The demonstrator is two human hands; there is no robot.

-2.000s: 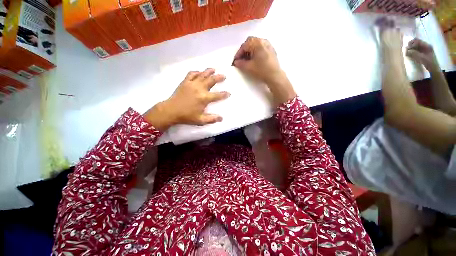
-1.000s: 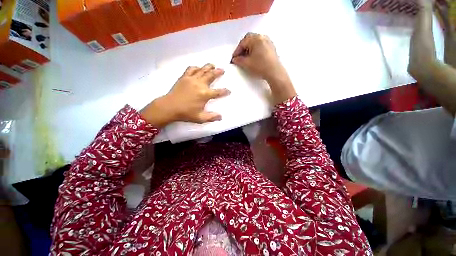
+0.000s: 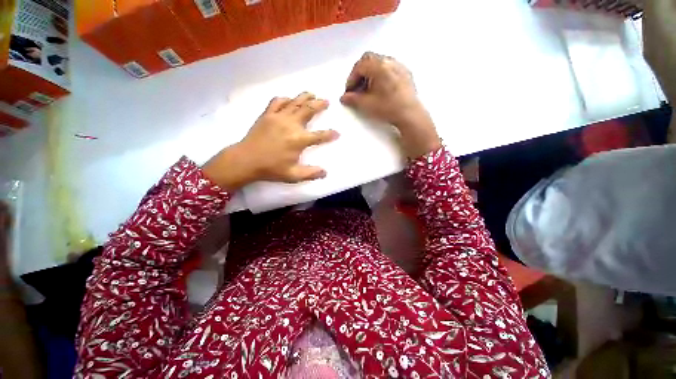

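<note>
A flat white sheet lies at the table's near edge, its outline faint against the white table. My left hand rests on it with fingers spread and holds nothing. My right hand is curled over the sheet's far right part, thumb and fingertips pinched together. A tiny dark piece shows between the right fingers; it may be a small blade or pick, but its tip is hidden.
Orange cartons stand in a tight row along the far side. More cartons stand at the far left. A yellowish tape band and a thin red line lie at left. Another sheet and a person's grey-clad leg are at right.
The neighbour's hands and forearms at right have moved mostly out of view, uncovering the sheet there. My right fingertips have shifted slightly; my left hand stays almost in place. The view has shifted a little.
</note>
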